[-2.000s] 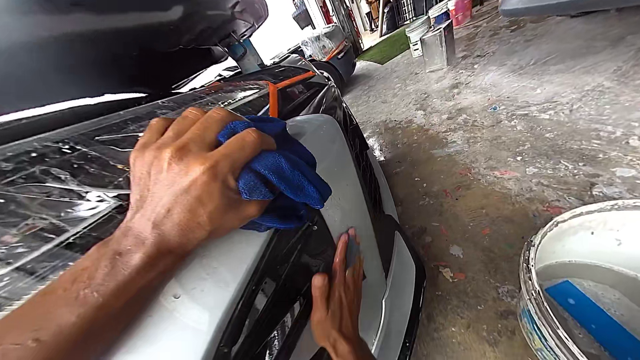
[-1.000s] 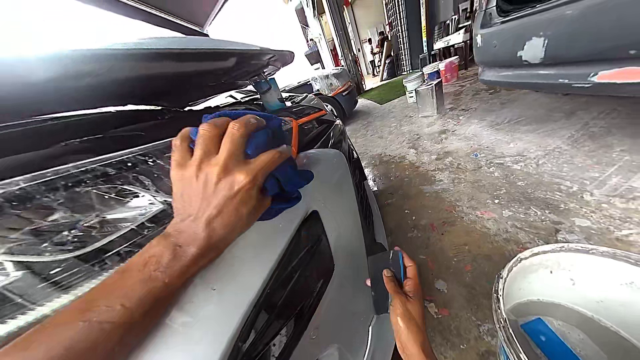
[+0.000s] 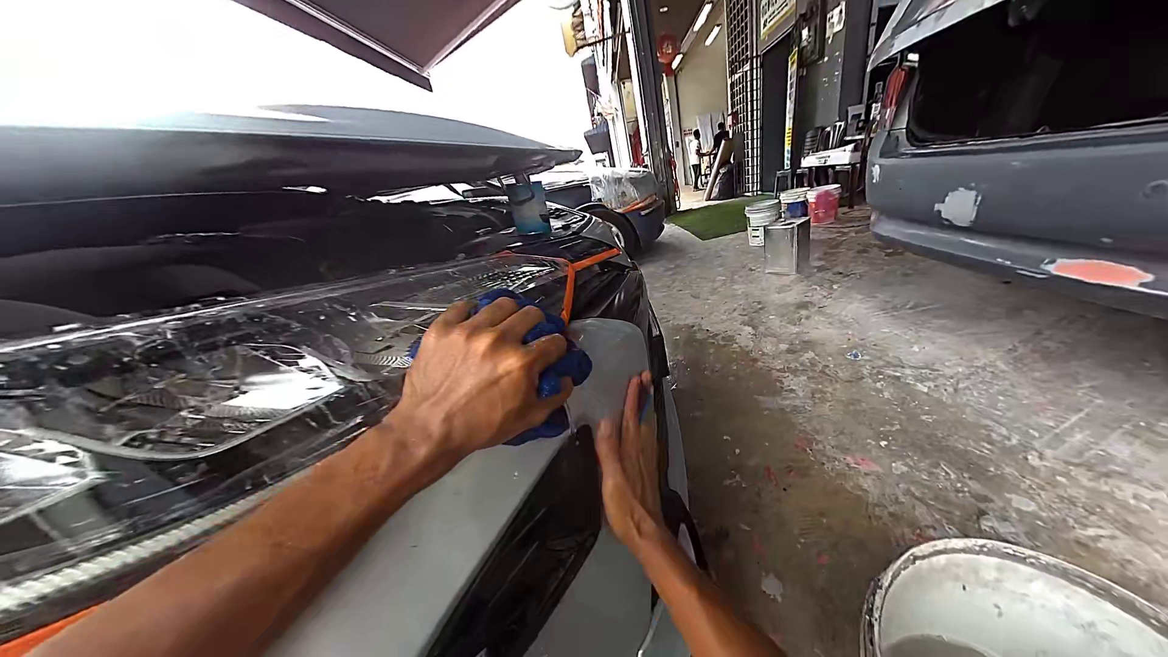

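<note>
My left hand (image 3: 479, 370) is closed over a bunched blue cloth (image 3: 575, 365) at the outer edge of a car's headlight (image 3: 274, 383), where the lens meets the grey bumper (image 3: 607, 351). Just to the right and lower, my right hand (image 3: 630, 456) lies along the bumper's outer face, fingers pointing up. A sliver of a blue pad (image 3: 646, 401) shows by its fingertips; the rest is hidden behind the hand. Orange masking tape (image 3: 570, 292) runs along the corner of the headlight.
A white bucket (image 3: 1013, 566) stands on the stained concrete floor (image 3: 912, 411) at lower right. The raised hood (image 3: 274, 164) rests over a bluish container (image 3: 527, 208). Farther back are a metal can (image 3: 787, 246), several pails, a grey vehicle (image 3: 1031, 182) and people in a doorway.
My right hand, which held a dark and blue pad off the bumper's outer side, now lies against the bumper beside the cloth. The view has tilted up.
</note>
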